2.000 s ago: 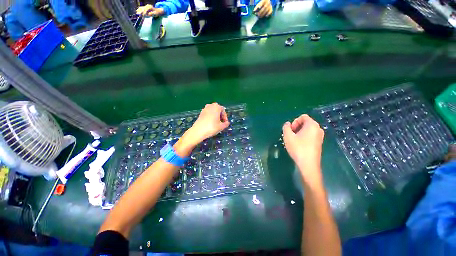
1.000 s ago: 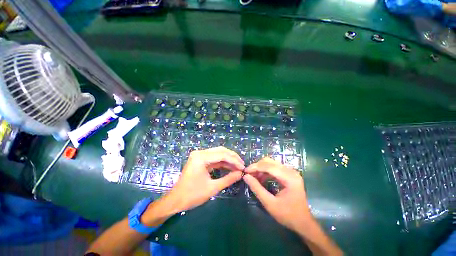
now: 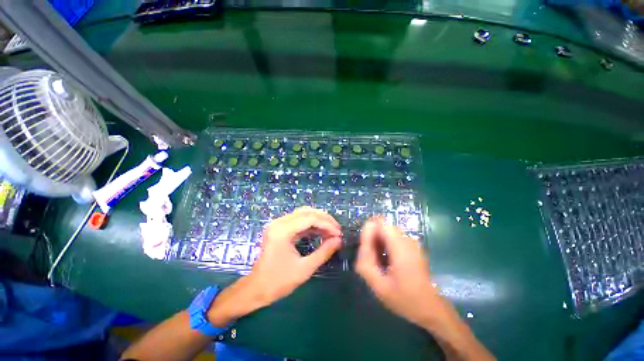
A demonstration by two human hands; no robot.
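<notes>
A clear blister tray (image 3: 303, 133) with a grid of pockets lies in front of me. Its far rows show yellow-green round units (image 3: 315, 147); nearer pockets look dark and silvery. My left hand (image 3: 300, 243) is over the tray's near part, thumb and fingertips pinched together; a small dark unit seems to be at the tips, mostly hidden. My right hand (image 3: 388, 261) is just right of it, apart from it, blurred, fingers curled; whether it holds anything cannot be seen. A loose pile of tiny pale pieces (image 3: 480, 213) lies right of the tray.
A white fan (image 3: 53, 130) and grey post (image 3: 106, 77) stand at left. A glue tube (image 3: 130, 182), orange-red cap (image 3: 98, 221) and crumpled tissue (image 3: 157, 218) lie beside the tray. A second blister tray (image 3: 597, 229) is at far right. Small dark parts (image 3: 522, 39) lie along the far strip.
My hands first came together over the tray from being apart. Since then my right hand has drawn slightly right, away from my left fingertips. The left hand has barely moved.
</notes>
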